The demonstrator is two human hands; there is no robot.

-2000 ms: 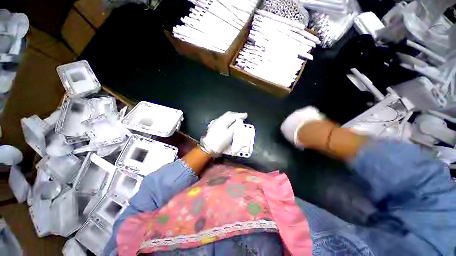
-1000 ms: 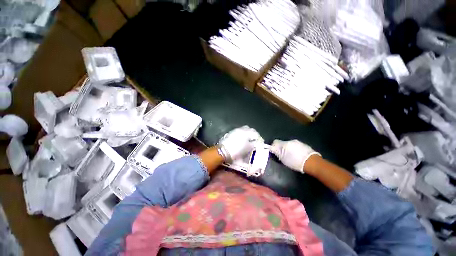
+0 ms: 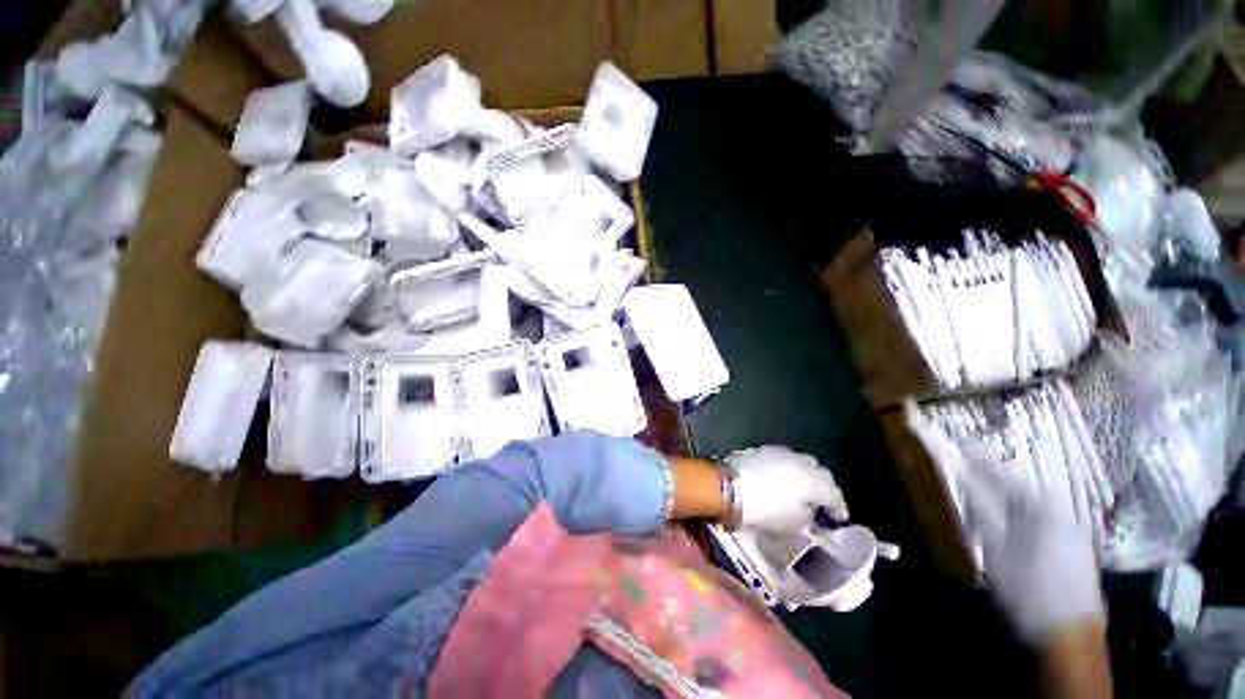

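Observation:
My left hand (image 3: 785,489), in a white glove, grips a white housing (image 3: 748,560) at the bench edge by the apron. A white round, cup-like part (image 3: 836,565) sits at its right side, with a short white tip sticking out to the right. My fingers hide part of the housing. My right hand (image 3: 1040,563), white-gloved and blurred, is over the near carton of white rods (image 3: 1017,434). Whether it holds a rod cannot be told.
A second carton of rods (image 3: 986,317) stands beyond the first. Red scissor-like handles (image 3: 1068,195) lie behind it. A large carton (image 3: 130,451) at left holds heaped white housings (image 3: 410,260). Clear bags (image 3: 48,328) lie at far left, more plastic at right. The bench (image 3: 758,273) is dark.
The view has turned, so the cartons appear further right. My right hand has left the housing and moved to the rod carton. The cup-like part now shows at the housing.

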